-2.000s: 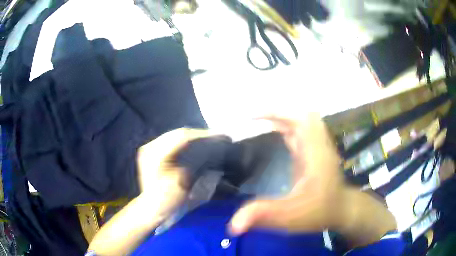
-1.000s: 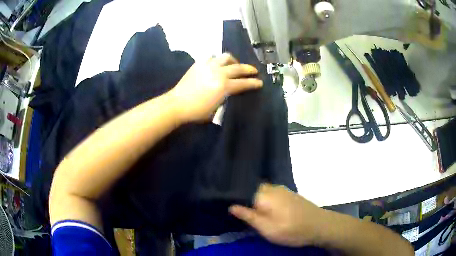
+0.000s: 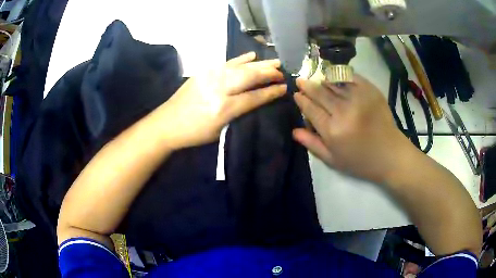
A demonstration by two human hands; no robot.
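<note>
A dark garment piece (image 3: 266, 168) lies over the white table and down to the lap. My left hand (image 3: 217, 100) rests flat on it, fingers pointing right toward the needle area. My right hand (image 3: 353, 127) is just right of the needle area, fingertips at the cloth's right edge; whether it pinches cloth cannot be told. The grey sewing machine head (image 3: 288, 32) stands over the fingertips of both hands. The presser foot and needle are mostly hidden. A ribbed cream knob (image 3: 338, 73) on the head overlaps my right hand.
To the right lie black shears (image 3: 405, 103), partly behind my right hand, a wooden-handled tool (image 3: 427, 89), a slim silver tool (image 3: 463, 138), a pile of black strips (image 3: 443, 68) and a dark, red-edged rectangle (image 3: 488, 174). More dark cloth (image 3: 117, 70) is bunched at the left.
My right hand has moved from the cloth's near end up to the needle area. My left hand has stayed flat on the cloth. The machine head appears nearer and larger in view.
</note>
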